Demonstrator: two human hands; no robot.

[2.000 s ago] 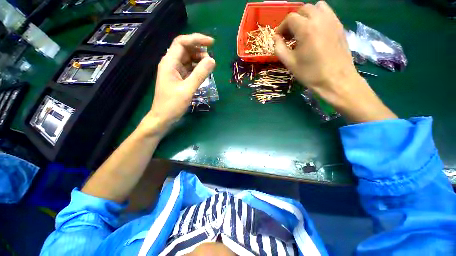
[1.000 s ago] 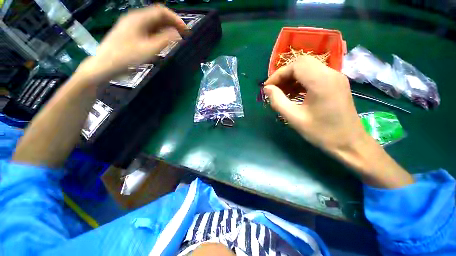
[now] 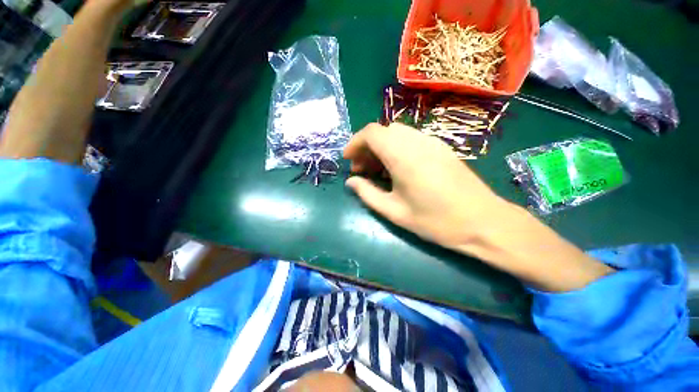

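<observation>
My right hand (image 3: pixel 410 180) is over the mat with thumb and forefinger apart, just right of the white-label bag (image 3: pixel 308 115). I cannot tell whether anything is between its fingers. Dark slivers (image 3: pixel 318 170) lie at the bag's near end. A loose pile of gold-and-dark strips (image 3: pixel 461 126) lies beyond my right hand, before the red parts bin (image 3: pixel 523 46), which holds pale gold strips (image 3: pixel 458 52). My left hand is cut off by the top edge at the upper left; only its wrist end (image 3: pixel 111 4) shows, near a phone middle frame (image 3: pixel 178 21) in the black foam tray (image 3: pixel 184 92).
A green-label bag (image 3: pixel 576 174) lies at the right. A slim metal rod (image 3: pixel 573 116) lies between it and the bin. Crumpled clear bags of dark parts (image 3: pixel 605 75) lie right of the bin. The mat's front edge (image 3: pixel 398 289) runs before my body.
My left hand has moved up and left, mostly out of the picture. My right hand has moved left from the strip pile towards the white-label bag. The view has shifted.
</observation>
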